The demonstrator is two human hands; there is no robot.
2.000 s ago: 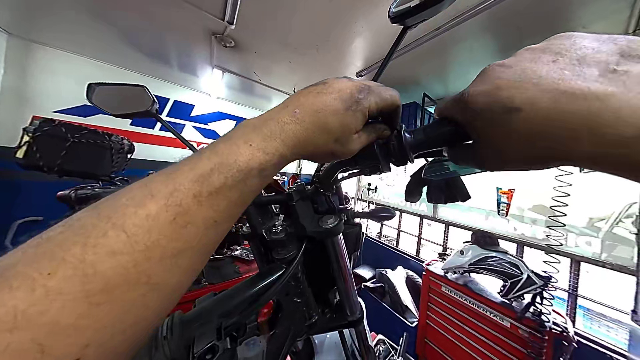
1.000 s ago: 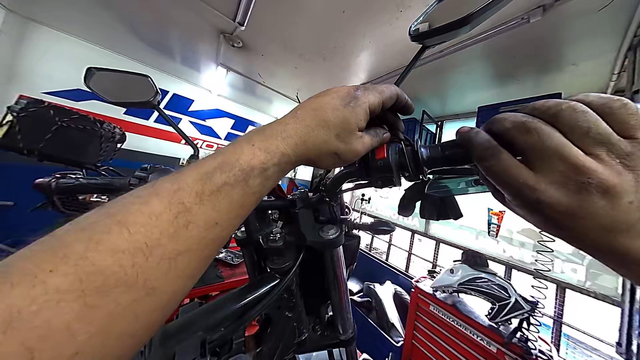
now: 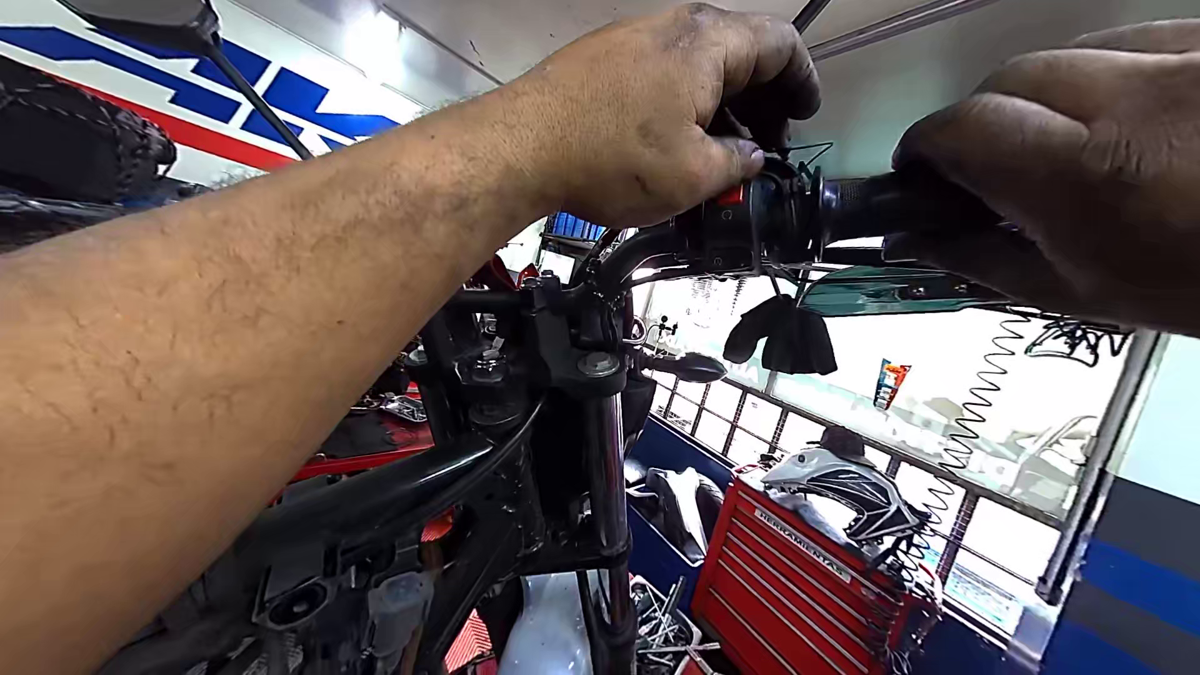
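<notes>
My left hand (image 3: 675, 112) reaches across to the motorcycle's handlebar (image 3: 647, 251). Its thumb rests by the red switch of the black switch housing (image 3: 736, 230), while its curled fingers are at the housing's top near the mirror stem (image 3: 809, 13); what they touch there is hidden. My right hand (image 3: 1069, 169) is wrapped around the black rubber grip (image 3: 867, 204) at the bar's end. Below the bar stand the triple clamp (image 3: 598, 364) and the fork tube (image 3: 607, 478). A thin wire (image 3: 814, 150) sticks up beside the housing.
A red tool chest (image 3: 797, 572) stands at the lower right with a motorcycle fairing (image 3: 848, 487) on top. A coiled hose (image 3: 984, 394) hangs by the window. At the left are a mirror (image 3: 159, 19) and a black netted case (image 3: 75, 131). The frame tube (image 3: 375, 497) lies below my left forearm.
My right hand has shifted on the grip, its fingers more spread a second ago and now curled around it. My left hand remains at the switch housing. The view has moved closer to the bar.
</notes>
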